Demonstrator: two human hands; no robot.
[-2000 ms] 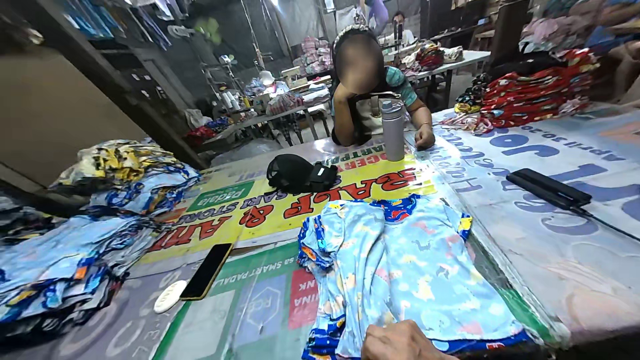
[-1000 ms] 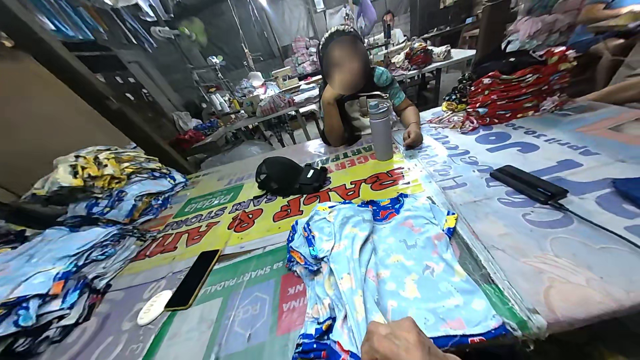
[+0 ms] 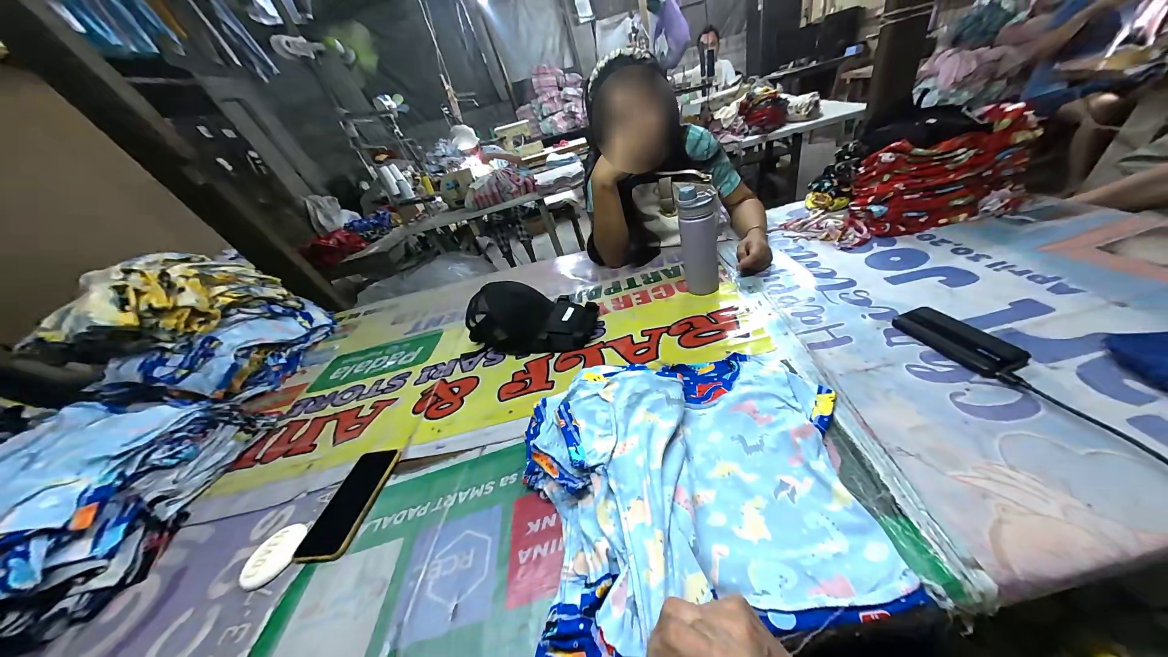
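Observation:
A light blue printed children's shirt [image 3: 766,493] with dark blue trim lies on the table, its collar away from me. Its left part is folded over in lengthwise creases, with the sleeve bunched on top. At the bottom edge of the view my right hand [image 3: 712,628] is closed on the shirt's near hem, where the creases run together; its fingertips are mostly hidden. My left hand is out of view. Piles of similar light blue garments [image 3: 100,456] lie on the left, with yellow and black printed cloth [image 3: 173,297] behind them.
A smartphone [image 3: 349,506] and a white oval disc [image 3: 274,557] lie left of the shirt. Beyond it are a black cap [image 3: 511,315] and a grey bottle [image 3: 699,242]. A black device with a cable [image 3: 960,342] and red garment stacks [image 3: 940,182] are right. A person leans on the far edge.

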